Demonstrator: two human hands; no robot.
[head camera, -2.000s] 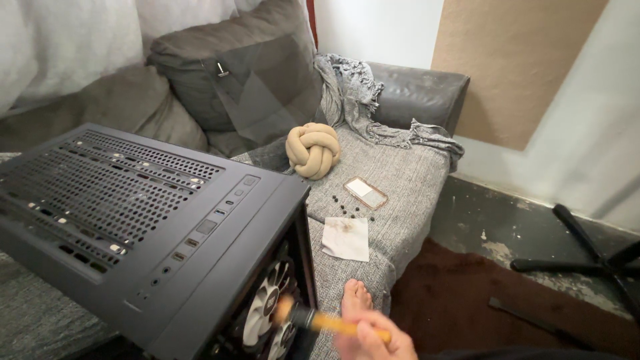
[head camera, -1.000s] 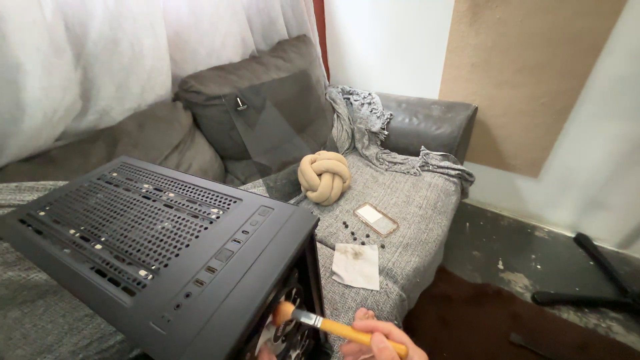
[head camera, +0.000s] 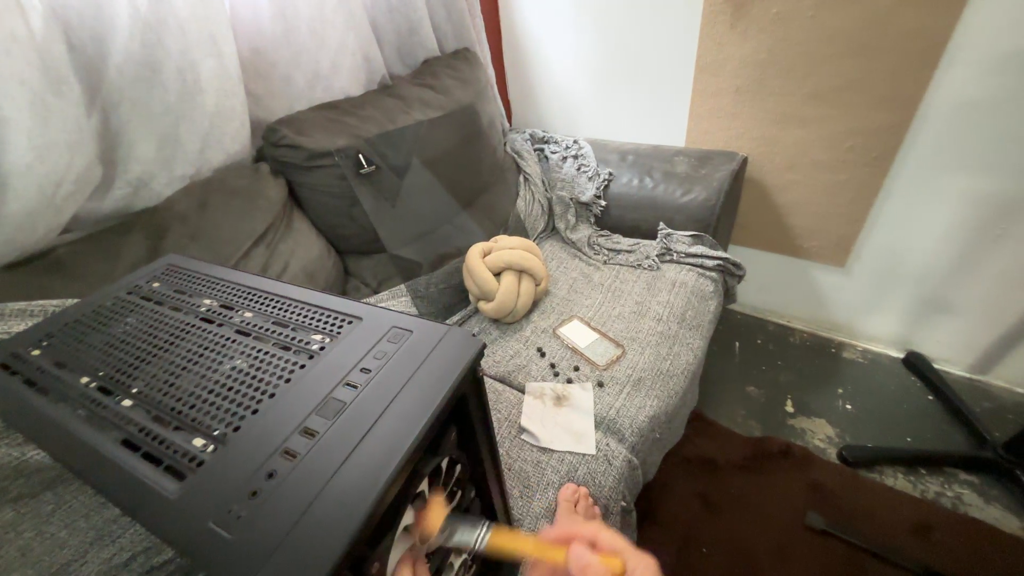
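My right hand (head camera: 596, 548) holds a paintbrush (head camera: 524, 546) with a yellow handle and metal ferrule, its blurred bristles at a case fan (head camera: 448, 480) in the front of a black computer case (head camera: 352, 456). Fingers of my left hand (head camera: 412, 562) show at the bottom edge, beside the fan; whether they grip anything is hidden. The case has a perforated top panel and a strip of ports and buttons. Several small dark screws (head camera: 554, 366) lie on the sofa cover, near a soiled white paper (head camera: 560, 420).
The grey-covered sofa (head camera: 664, 320) carries a knotted beige cushion (head camera: 506, 280), a phone case (head camera: 590, 342) and a fringed throw (head camera: 560, 192). A transparent dark panel (head camera: 416, 200) leans on a back cushion. A bare foot (head camera: 578, 502) is near the case; black chair legs (head camera: 920, 456) stand right.
The brush stays in my right hand and has shifted about in front of the fan. Fingers of my left hand now show more plainly by the fan.
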